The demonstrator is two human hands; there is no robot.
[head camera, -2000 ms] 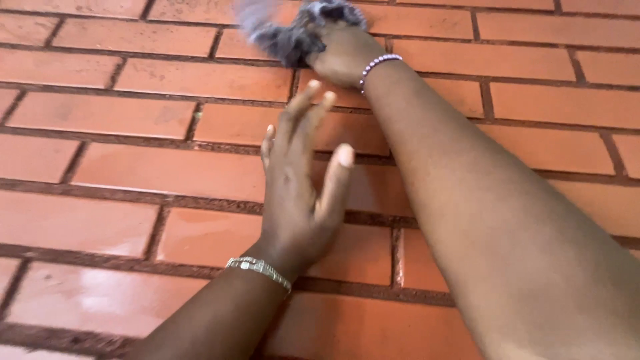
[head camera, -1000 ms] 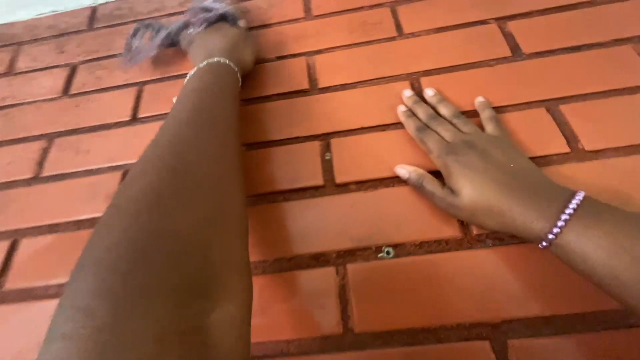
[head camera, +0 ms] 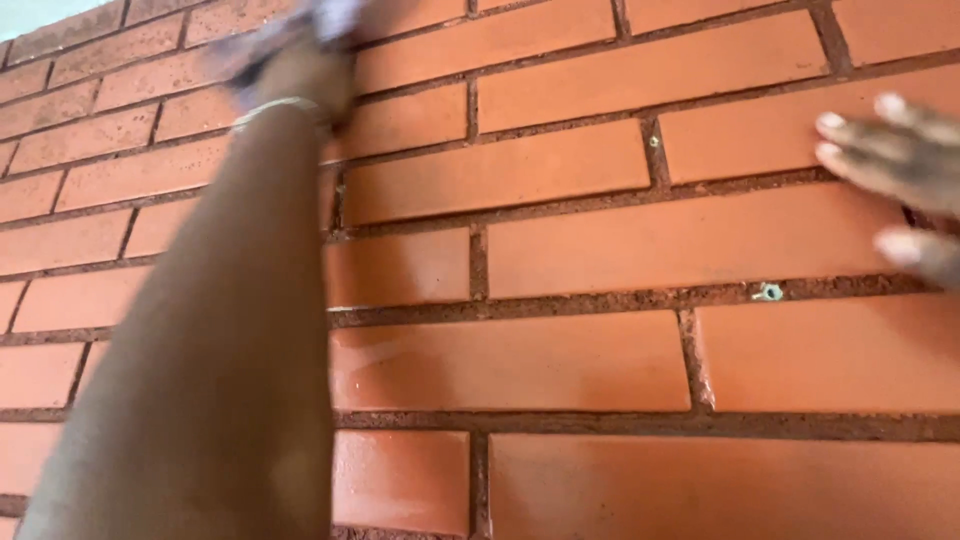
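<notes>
My left hand [head camera: 307,79], blurred and with a pale bracelet at the wrist, is up at the top of the view on a grey-purple cloth [head camera: 334,16]. The cloth lies against a wall of orange bricks [head camera: 570,169] with dark, recessed mortar joints. At the right edge, my right hand [head camera: 911,161] is spread over the bricks with nothing in it; the frame cuts off its back and wrist. Blur hides whether its fingertips touch the wall. Some bricks by my left forearm have a wet-looking sheen.
A small wall plug [head camera: 769,292] sits in a mortar joint at the right, and a smaller pale fitting [head camera: 654,141] shows in a joint higher up. Dark specks mark the upper-left bricks [head camera: 116,49]. A pale surface [head camera: 41,11] borders the wall at the top left corner.
The cloth was in my right hand two seconds ago and has since passed to my left hand. My right hand, flat on the bricks one second ago, is now at the right edge. The view has shifted.
</notes>
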